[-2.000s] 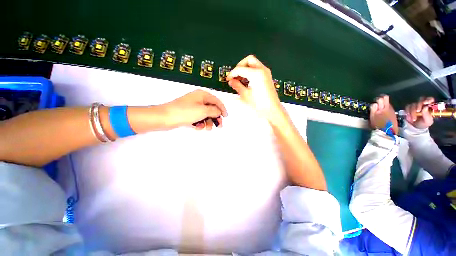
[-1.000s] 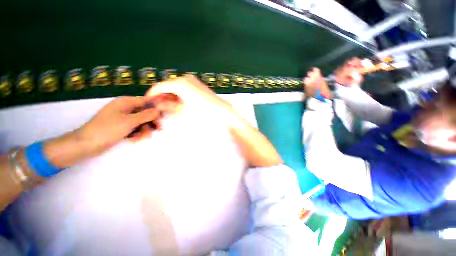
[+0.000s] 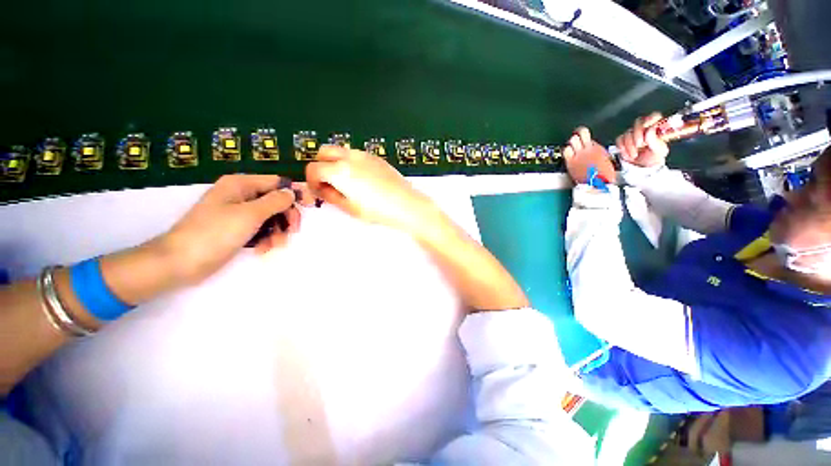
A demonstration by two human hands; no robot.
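Small circuit boards with yellow square centres point(image 3: 185, 148) stand in a row along the near edge of the green conveyor belt point(image 3: 301, 64). My left hand point(image 3: 239, 218), with a blue wrist strap point(image 3: 98, 288) and silver bangles, is closed around small black parts point(image 3: 264, 229) above the white sheet. My right hand point(image 3: 351, 185) is beside it, at the belt edge, fingers together; a small dark thing shows at its fingertips near the left fingertips. Its wrist is bare.
The white work sheet point(image 3: 383, 364) lies below my hands. A teal mat point(image 3: 515, 246) is to its right. A neighbouring worker in blue and white point(image 3: 629, 264) holds an amber-and-metal tool point(image 3: 700, 123) at the belt's right.
The view has shifted right, showing more of the neighbour. My right hand has come back from the boards to my left hand. Since one second ago, the two hands have stayed close together.
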